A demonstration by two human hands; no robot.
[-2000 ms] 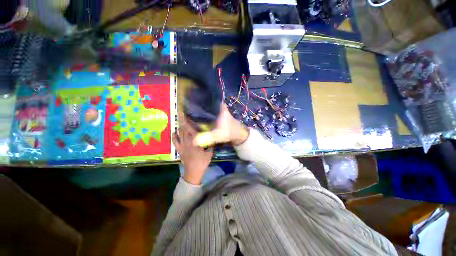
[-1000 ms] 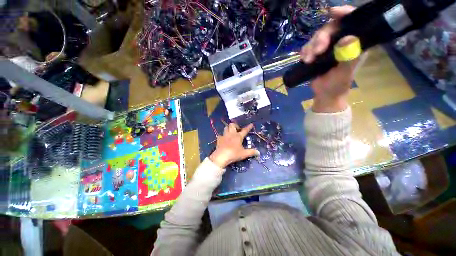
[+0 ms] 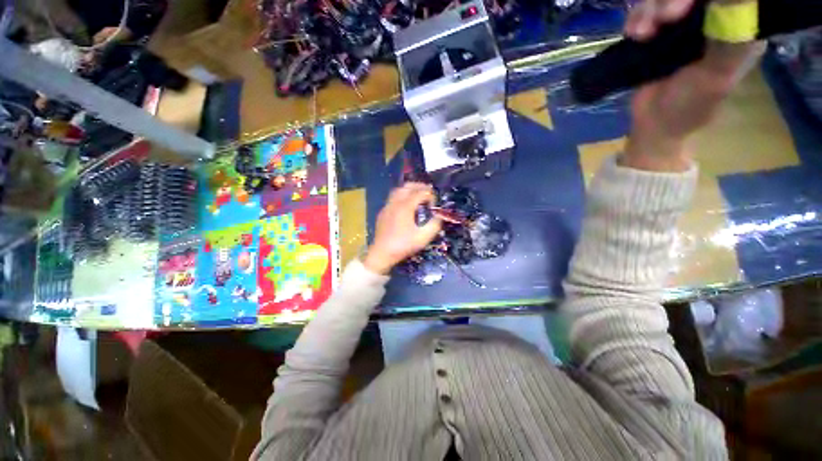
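My left hand (image 3: pixel 406 223) is at a small group of black wired round parts (image 3: pixel 482 236) on the blue bench top. Its fingers pinch one dark part with red wires (image 3: pixel 449 215). My right hand (image 3: pixel 678 103) is raised at the upper right, partly cut off by the top edge. It holds a thick black electric screwdriver (image 3: pixel 640 67) with a yellow ring; the nose points left. The white-grey screw feeder (image 3: pixel 458 94) stands just behind the parts, with its dark hopper on top and a ledge in front.
A tangled pile of black parts with wires (image 3: pixel 315 45) lies behind the feeder. The colourful mat (image 3: pixel 293 261) is at left, with packed rows of dark ribbed parts (image 3: pixel 135 203) and a few loose parts. A grey bar (image 3: pixel 99 94) crosses the upper left. A carton with clear plastic (image 3: pixel 744 324) is below right.
My left hand has closed its fingers on a wired part at about the same place. The screwdriver in my right hand has moved right and up in view. The view has shifted.
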